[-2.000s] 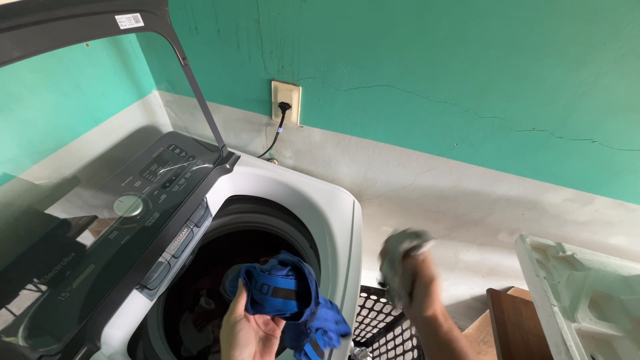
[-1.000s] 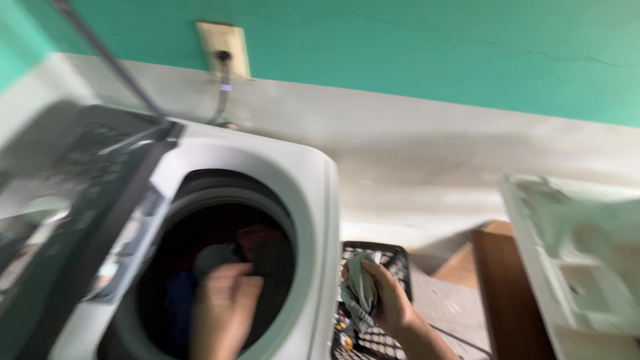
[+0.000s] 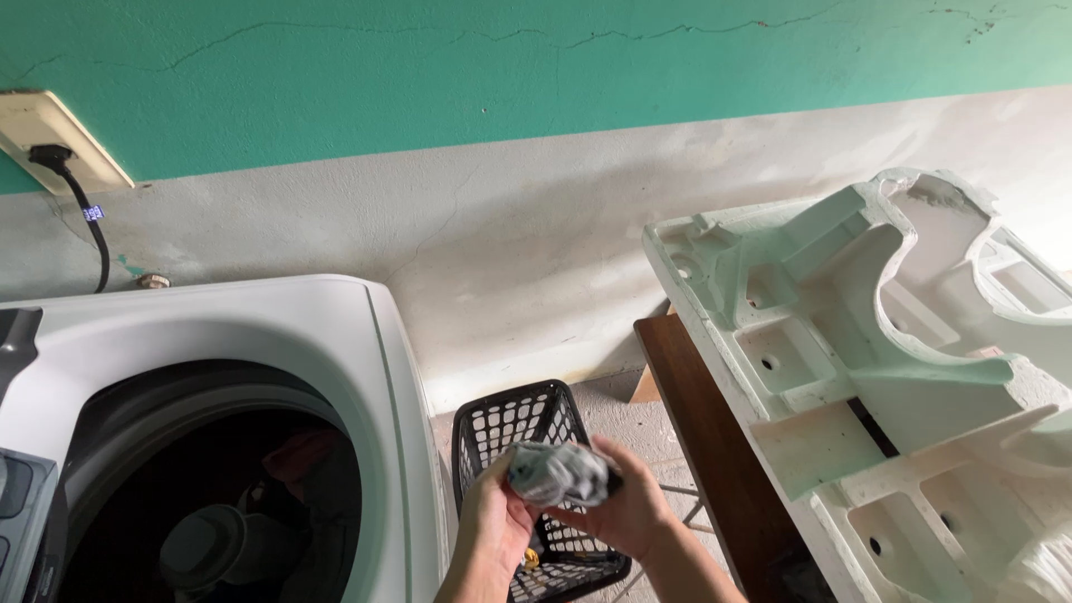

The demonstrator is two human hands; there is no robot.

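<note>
A bunched grey cloth (image 3: 559,474) is held between my two hands, above a black plastic laundry basket (image 3: 515,402). My left hand (image 3: 500,511) grips its left side, and my right hand (image 3: 632,502) grips its right side. Left of the basket stands a white top-loading washing machine (image 3: 381,368) with its tub uncovered. Inside the dark tub, the agitator (image 3: 201,544) shows, with a reddish garment (image 3: 297,456) and other dim clothes beside it. Low in the basket lie a few small items, one of them yellow (image 3: 531,557); my hands hide part of them.
At the right, a large moulded foam packing piece (image 3: 787,352) lies over a brown wooden board (image 3: 712,435). A wall (image 3: 536,218) runs behind everything. A black power cord (image 3: 96,239) hangs from the outlet (image 3: 63,138) behind the machine.
The blue garment seen in my left hand two seconds ago is out of that hand. My left hand has moved from over the tub to the grey cloth. The view has swung right.
</note>
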